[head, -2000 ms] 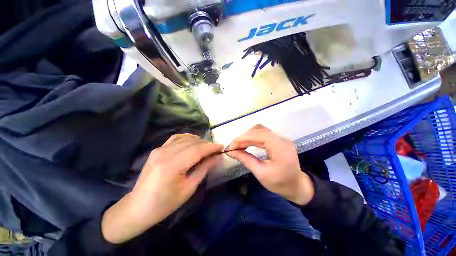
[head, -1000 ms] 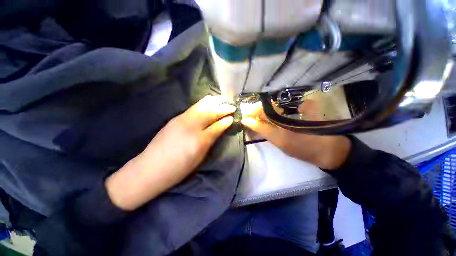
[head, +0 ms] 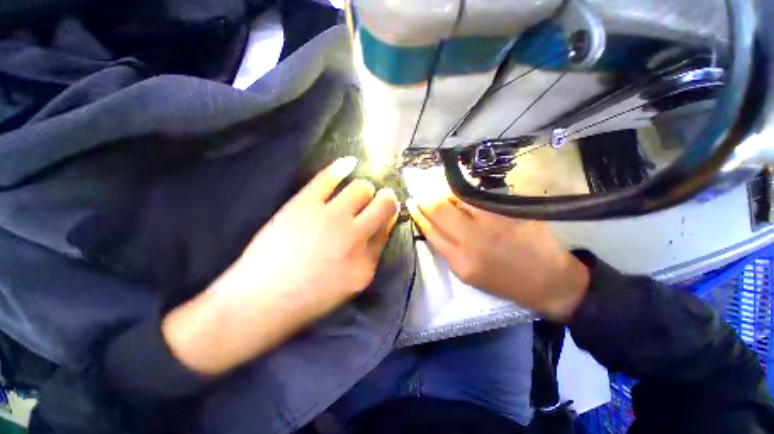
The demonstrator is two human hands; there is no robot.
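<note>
A dark grey garment (head: 212, 161) is heaped left of the needle, its stitched edge running down past the table front. My left hand (head: 318, 242) lies on the garment, fingers bent at its edge just below the bright lamp spot. My right hand (head: 501, 254) is against the same edge from the right, its fingertips close to my left fingertips and pinching at the edge. A loop strip between the fingertips cannot be made out. The white sewing machine head (head: 399, 119) stands above my hands; the glare hides the needle.
A shiny curved metal guard (head: 594, 208) arches in front of the machine head. Black loop strips (head: 615, 161) lie bunched under the arm. The white table edge (head: 475, 326) runs below my right hand. A blue basket (head: 747, 297) is at the lower right.
Both hands have moved from the table front to the lamp spot, with the garment edge now beneath them. Since a second ago, my left hand's fingers have curled and my right hand has shifted slightly down.
</note>
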